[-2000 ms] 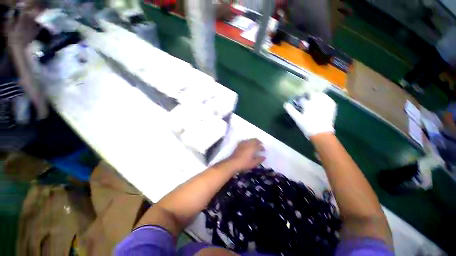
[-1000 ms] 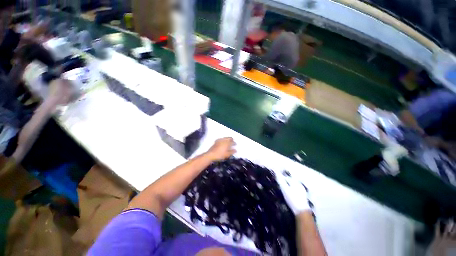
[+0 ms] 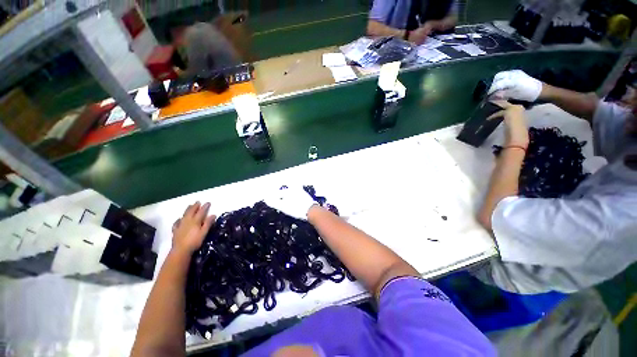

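Note:
A heap of short black looped cables (image 3: 258, 254) lies on the white bench in front of me. My left hand (image 3: 192, 226), bare, rests at the heap's left back edge, fingers slightly apart, with nothing visible in it. My right hand (image 3: 290, 201), in a white glove, is at the back right of the heap. A black cable sticks out beside its fingers, but I cannot tell if it is held. Two upright black boxes with white open flaps stand on the green belt, one ahead (image 3: 255, 139) and one further right (image 3: 385, 108).
A row of dark boxes (image 3: 133, 233) with white flaps stands at left. A small item (image 3: 313, 152) lies on the belt (image 3: 202, 153). At right, a worker handles a black box (image 3: 482, 122) beside another cable heap (image 3: 555, 164). Metal posts and a far bench (image 3: 293, 77) lie beyond.
The view has swung right, showing the neighbouring worker and two boxes on the belt. My gloved hand has moved from the heap's right side to its back edge. My left hand's fingers have spread.

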